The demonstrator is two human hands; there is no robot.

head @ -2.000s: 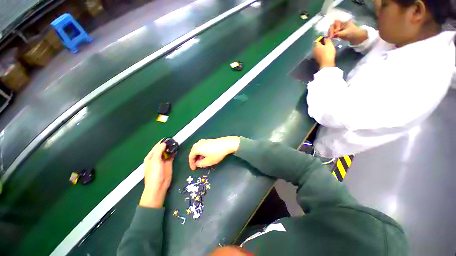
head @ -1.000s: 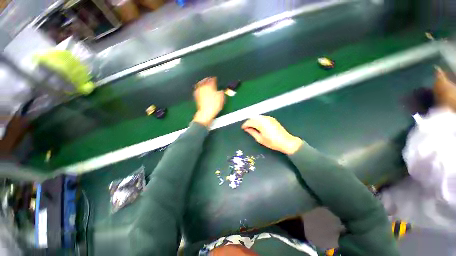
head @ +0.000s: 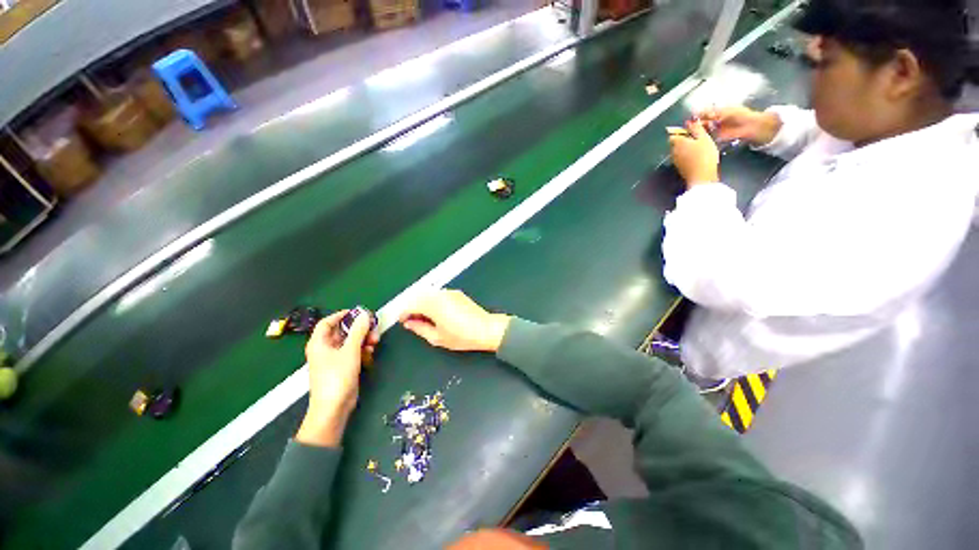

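My left hand (head: 337, 363) holds a small black rounded unit (head: 358, 320) in its fingertips, over the white rail. Something yellow-orange shows under its fingers. My right hand (head: 456, 320) is just right of the unit, not touching it, with thumb and index finger brought together near the rail. Whether a tiny part is between them cannot be told. A loose pile of tiny white, silver and yellow parts (head: 417, 430) lies on the dark green bench below both hands.
Black units with yellowish tabs lie on the green belt (head: 500, 188), some close beyond my left hand (head: 303, 320) and one at lower left (head: 157, 403). The white rail (head: 494, 234) runs diagonally. A neighbouring worker in white (head: 816, 226) handles something at right. A thin dark tool (head: 209, 480) lies along the rail.
My left hand has come back from over the belt to the rail and holds a unit. My right hand is still near the rail. The view has swung right, bringing the neighbouring worker fully into view.
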